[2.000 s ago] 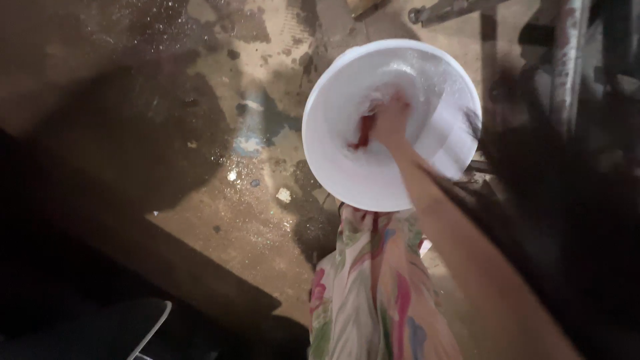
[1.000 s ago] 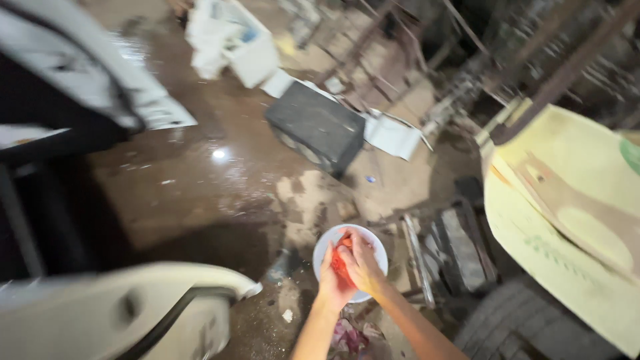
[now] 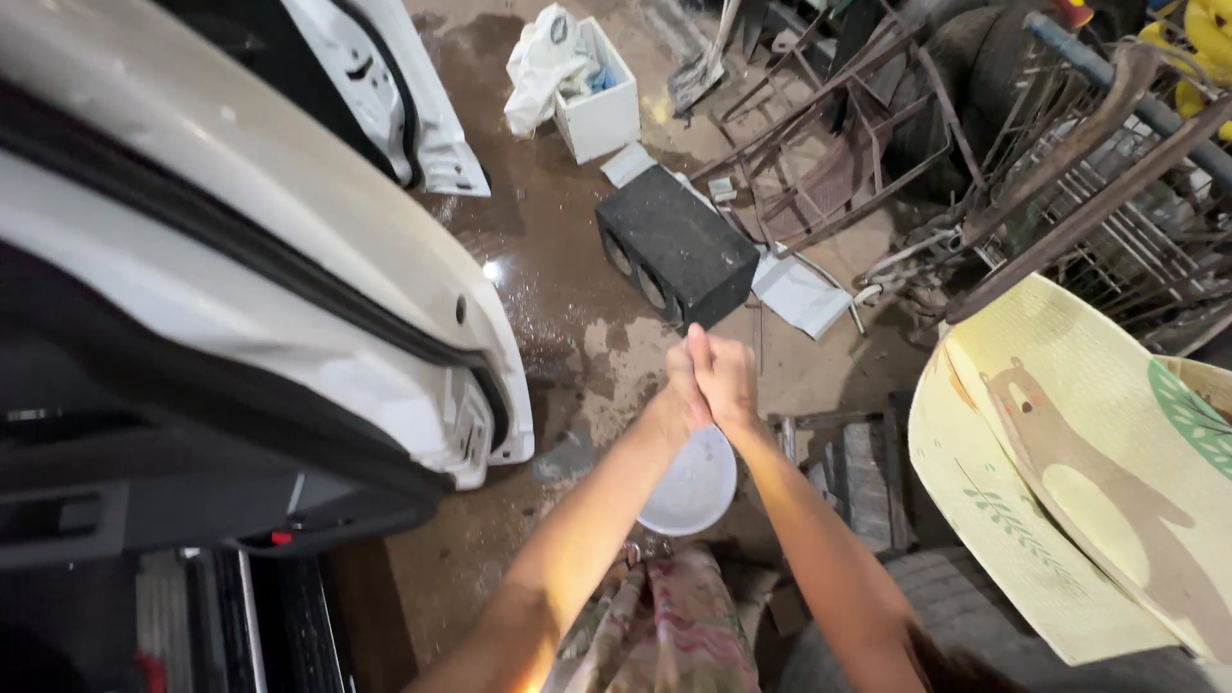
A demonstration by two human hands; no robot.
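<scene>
My left hand (image 3: 680,383) and my right hand (image 3: 728,377) are pressed together in front of me, fingers curled and thumbs uppermost. Whatever may be between them is hidden; no red cloth shows. Just below the hands, nearer my body, a round white plastic bucket (image 3: 691,486) stands on the wet floor, partly covered by my left wrist and forearm. Its inside looks pale, with what may be water.
A white car's opened door (image 3: 385,318) fills the left. Ahead lie a black speaker box (image 3: 679,241) and a white foam box (image 3: 602,125) with plastic bags. Rusty metal frames (image 3: 818,144) crowd the upper right; a yellow bear-print mat (image 3: 1011,462) stands at right.
A red cloth was in the bucket with one hand, then squeezed between both hands over it; it no longer shows. Both hands have moved forward from above the bucket. The view has swung widely.
</scene>
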